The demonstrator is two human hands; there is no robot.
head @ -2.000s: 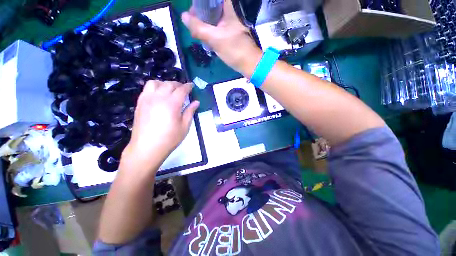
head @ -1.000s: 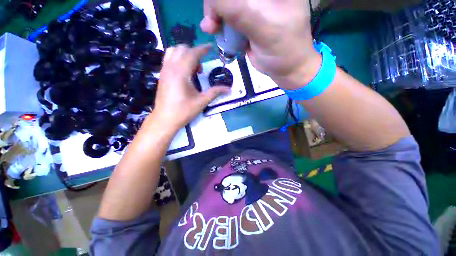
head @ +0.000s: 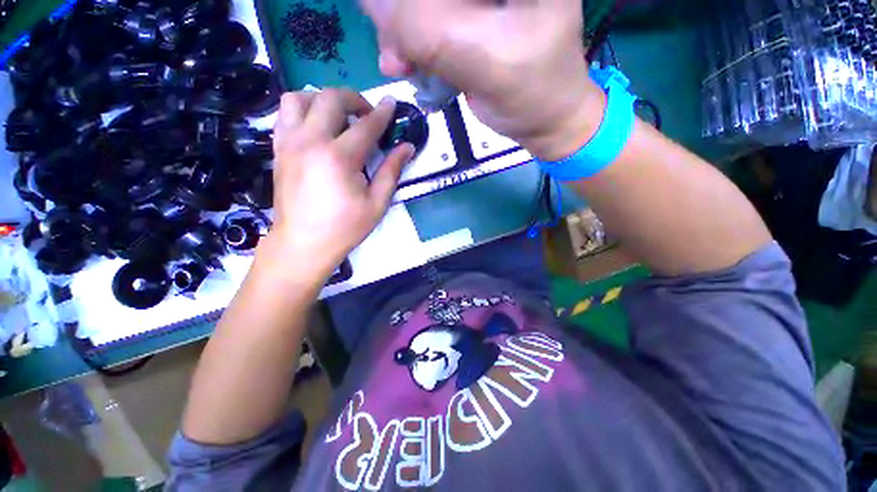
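A round black housing (head: pixel 408 131) sits on the left white block of the assembly fixture (head: pixel 444 144). My left hand (head: pixel 337 159) has its thumb and fingertips on the housing's left side. My right hand (head: pixel 495 62), cut off by the top edge, is closed around the grey electric screwdriver (head: pixel 435 93) above the fixture. The screwdriver's lower end is over the housing's upper right; its bit tip cannot be made out. A big heap of black housings (head: pixel 144 125) lies at left on a white board with a black rim (head: pixel 106 312).
Small black parts (head: pixel 314 31) lie on the green mat behind the fixture. Clear blister trays (head: pixel 769 91) are stacked at right. A pale pile (head: pixel 24 288) lies at far left. A carton (head: pixel 591 245) stands below the bench edge.
My right hand with the screwdriver has come down from the back to the fixture. My left hand has moved from the heap's edge to the housing and closed in on it. The view has shifted.
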